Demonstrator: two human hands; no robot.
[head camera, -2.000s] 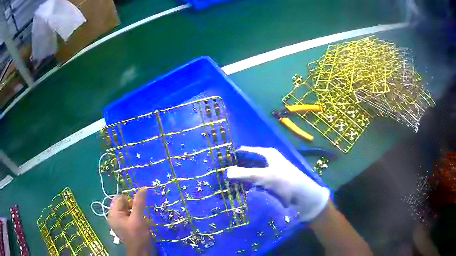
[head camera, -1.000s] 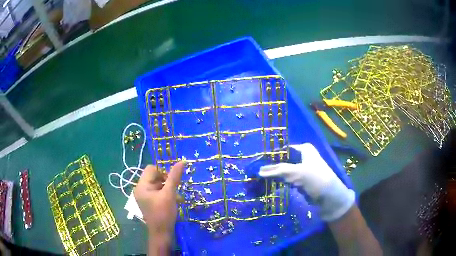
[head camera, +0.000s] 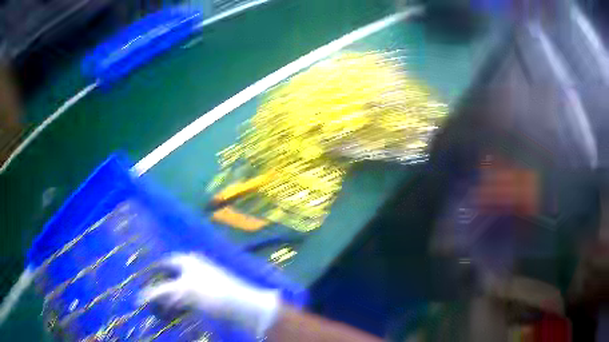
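Note:
The picture is strongly blurred. The gold sprue frame (head camera: 87, 277) shows at the lower left, over the blue bin (head camera: 200, 230), cut off by the picture's edge. My right hand (head camera: 207, 290), in a white glove with a dark blue palm side, is at the frame's right side, its fingers closed around the frame's edge as far as the blur shows. Gold specks show below, among the frame bars. My left hand is out of the picture.
A heap of gold runner frames (head camera: 334, 100) lies right of the bin on the green bench. Orange-handled cutters (head camera: 240, 218) and a small gold cluster (head camera: 283, 254) lie between. Another blue bin (head camera: 143, 43) is at the upper left. Blurred grey, person-like shapes are at right.
The view has swung right, so bin and frame now sit at the lower left and the heap is central. My left hand has left the picture. My right hand stays at the frame's right side.

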